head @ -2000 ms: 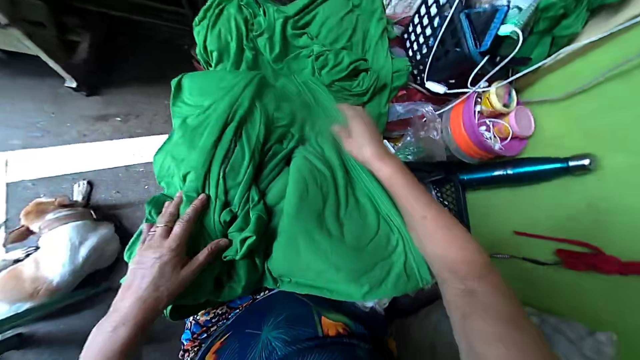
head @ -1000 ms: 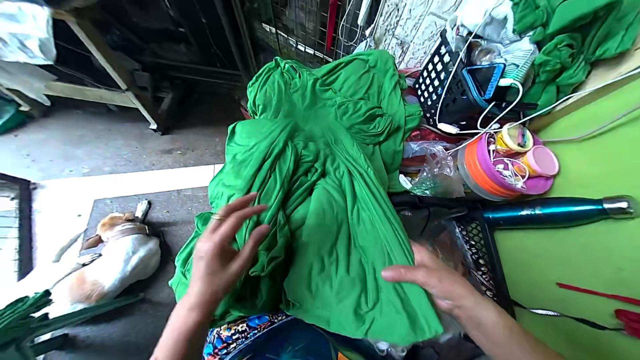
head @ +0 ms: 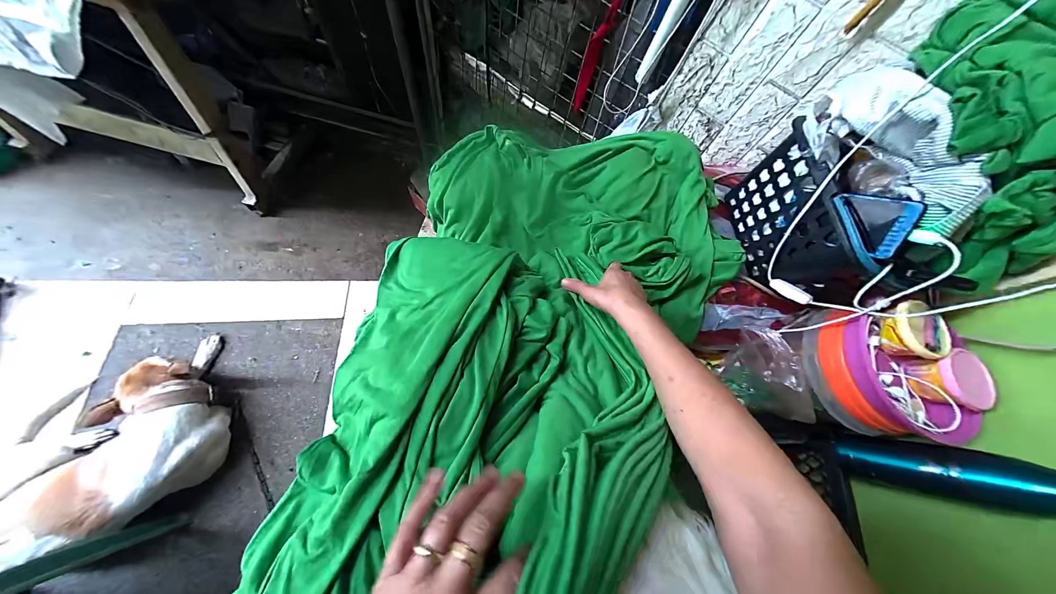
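Observation:
A large heap of green knit fabric (head: pixel 462 330) lies in loose folds across the middle of the view. My right hand (head: pixel 610 293) reaches to the upper part of the heap, thumb pointing left, its fingertips hidden among the folds; whether it grips the cloth cannot be made out. Low in the view, my left hand (head: pixel 458 536) is over the near part of the fabric, fingers spread and somewhat blurred, with two rings on it and nothing held.
A dog (head: pixel 140 462) lies on the floor at left. On the right are a black perforated basket (head: pixel 784 206) with a phone (head: pixel 879 223), white cables, an orange and purple round container (head: pixel 850 371), a blue metallic bottle (head: pixel 949 470) and more green cloth (head: pixel 998 91).
My right hand has moved from the fabric's near right edge up to its upper middle. My left hand is lower over the cloth. The near right part of the fabric is now bunched in folds.

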